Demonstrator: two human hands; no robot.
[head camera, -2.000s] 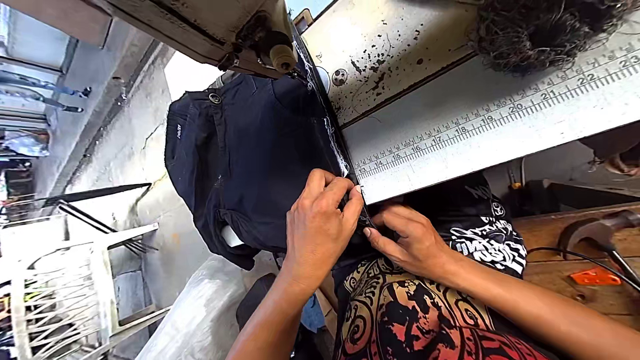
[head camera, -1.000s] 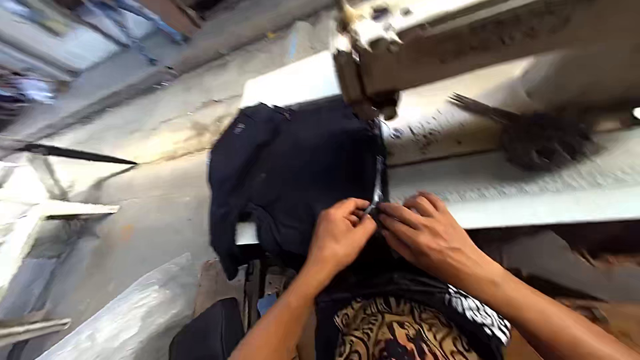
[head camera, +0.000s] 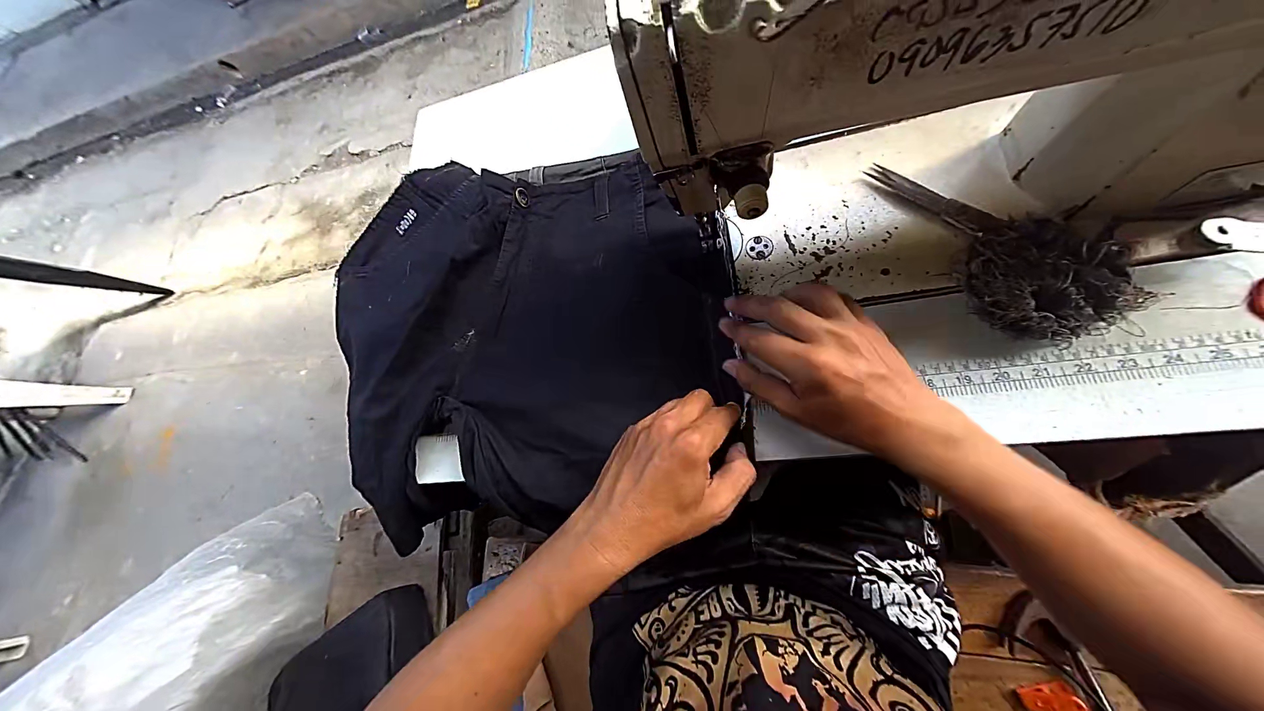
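Dark navy shorts (head camera: 592, 296) lie spread on the white sewing table, with their right edge running under the needle area of a sewing machine (head camera: 691, 128). My left hand (head camera: 681, 464) pinches the fabric edge near its lower end, thumb and fingers together. Just above it, my right hand (head camera: 820, 365) rests on the same edge with its fingertips pressed down and spread a little. The waistband with its button (head camera: 522, 197) faces the far side. The needle itself is hidden behind the machine head.
Scissors or tweezers-like metal points stick out of a dark thread clump (head camera: 1047, 276) on the machine bed. A printed ruler (head camera: 1086, 370) runs along the table's near edge. A clear plastic bag (head camera: 217, 612) stands lower left, and an orange object (head camera: 1051, 695) lies lower right.
My right hand has moved from below or beside my left hand to above it along the fabric edge, its fingers now spread more. The view has turned markedly.
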